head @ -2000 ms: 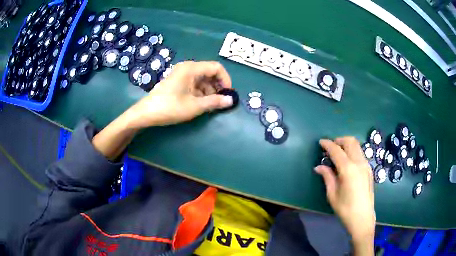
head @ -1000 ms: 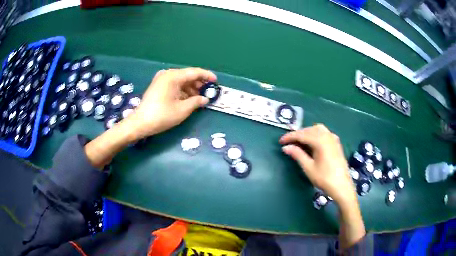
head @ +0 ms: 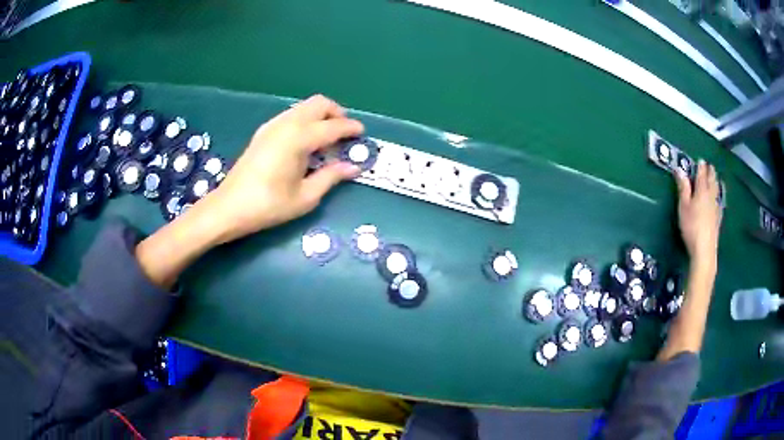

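Observation:
A silver-white fixture strip (head: 421, 176) lies on the green bench in front of me, with a black speaker unit (head: 488, 191) seated at its right end. My left hand (head: 297, 163) pinches another speaker unit (head: 358, 153) at the strip's left end. The two middle seats hold no disc. My right hand (head: 701, 202) is stretched to the far right, over the near end of a second strip (head: 660, 150) that shows discs on it. Its fingertips overlap that strip; whether they grip it is hard to tell.
Several loose discs lie in the middle (head: 396, 262). Heaps of discs lie at left (head: 131, 174) and right (head: 593, 299). A blue parts bin (head: 67, 146) crowded with discs stands far left. A translucent squeeze bottle (head: 750, 303) lies at the right end, near a metal frame (head: 752, 112).
My left hand first carried a disc to the strip's left end and stays there. My right hand has moved from the right heap to the far strip. Additional discs now lie near the right heap.

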